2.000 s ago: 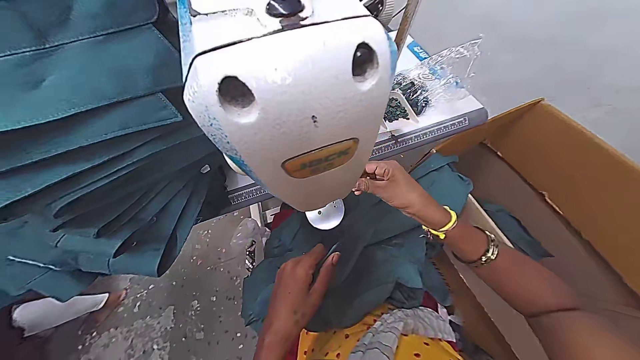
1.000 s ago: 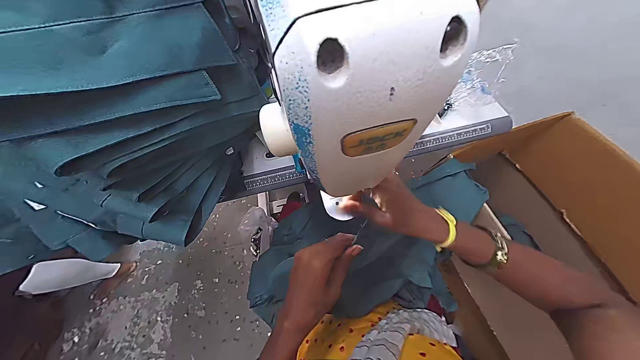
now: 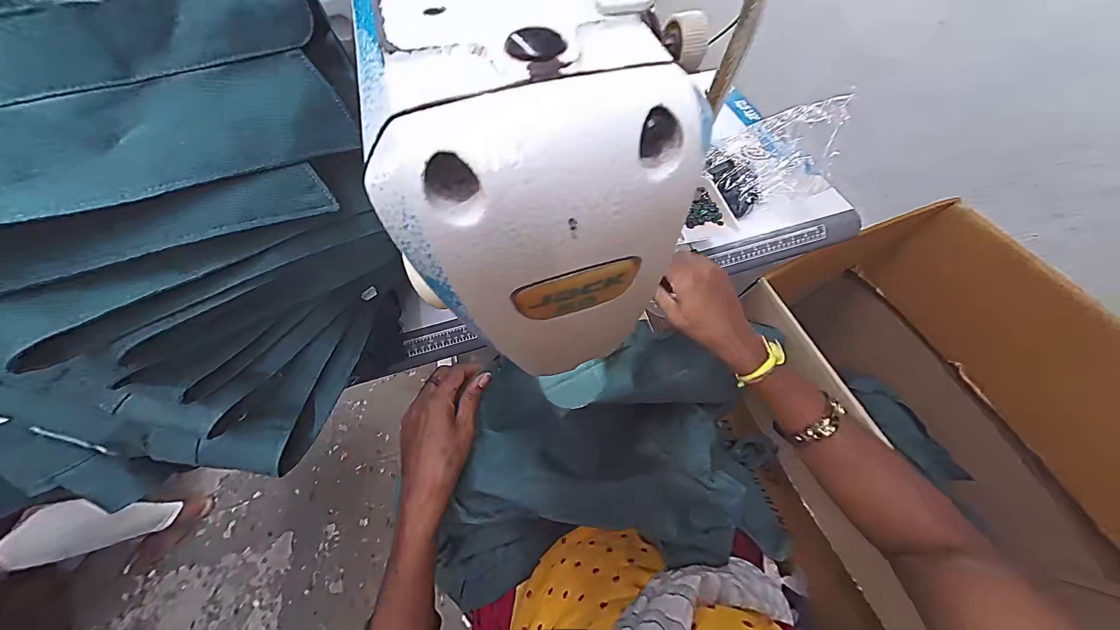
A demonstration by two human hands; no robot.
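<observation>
The white head of a Jack sewing machine (image 3: 542,201) fills the upper middle and hides its needle area. Teal fabric (image 3: 604,472) lies under the machine's lower end and drapes over my lap. My left hand (image 3: 446,420) rests at the fabric's left edge, near the front of the machine bed, fingers bent; whether it grips the cloth is unclear. To the right of the head, my right hand (image 3: 700,302) is bent with thumb and fingers close together above the cloth, partly hidden by the machine; I cannot tell what it holds.
Stacked teal fabric pieces (image 3: 175,131) hang at the left. An open cardboard box (image 3: 1006,289) stands at the right with teal cloth (image 3: 910,429) inside. Behind the machine are a small tray of dark buttons (image 3: 704,210) and clear plastic wrap (image 3: 801,144). A person's foot (image 3: 179,525) shows lower left.
My left hand has moved left, away from my right hand, to the fabric's left edge. Teal cloth now covers the round, pale part below the machine head. The view has shifted.
</observation>
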